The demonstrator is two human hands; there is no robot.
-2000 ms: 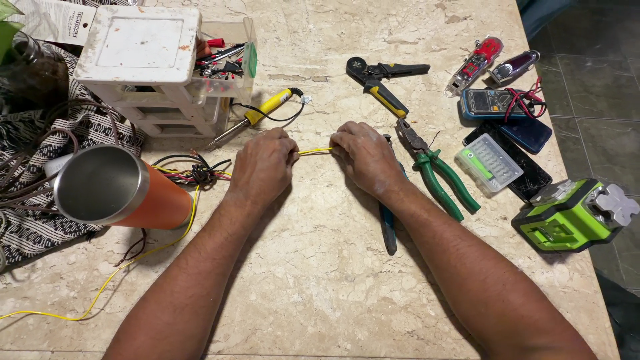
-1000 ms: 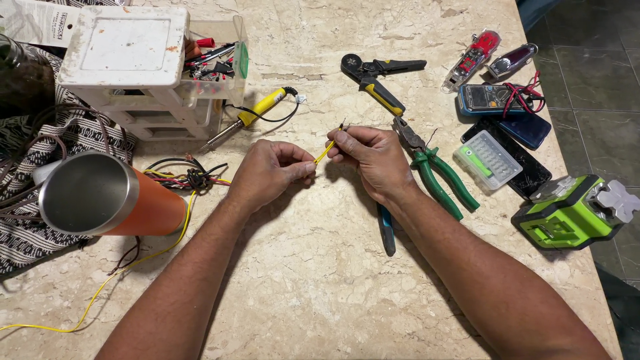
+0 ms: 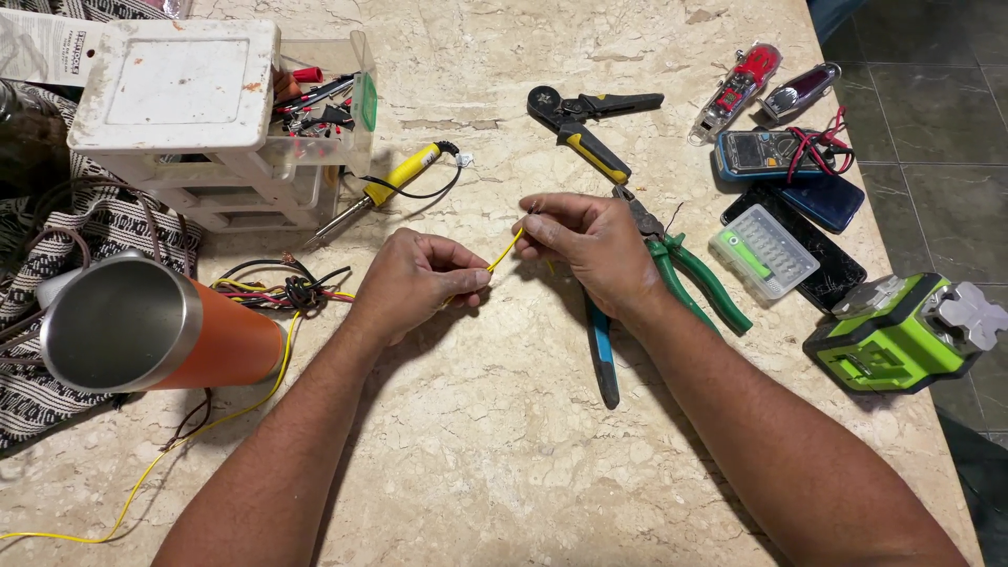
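Observation:
A thin yellow wire (image 3: 505,250) runs between my two hands above the stone tabletop. My left hand (image 3: 429,279) pinches it between thumb and forefinger. My right hand (image 3: 587,244) grips it further up at the fingertips, where a small dark end shows; what that end is cannot be told. Just beyond my right hand lie green-handled pliers (image 3: 683,276), and a tool with blue and black handles (image 3: 601,350) is partly hidden under that hand. A black and yellow crimping tool (image 3: 587,126) rests farther back. Left of my left hand is a bundle of colored wires (image 3: 303,293).
An orange steel tumbler (image 3: 232,335) stands at the left, before a white drawer unit (image 3: 177,87) and a yellow soldering iron (image 3: 402,173). At the right are a multimeter (image 3: 756,153), a cracked phone (image 3: 835,260), a clear bit case (image 3: 764,252) and a green laser level (image 3: 890,339).
Two seconds ago both hands were level with the wire stretched flat between them. Now the wire slants upward from my left hand to my right, and its dark end shows at my right fingertips.

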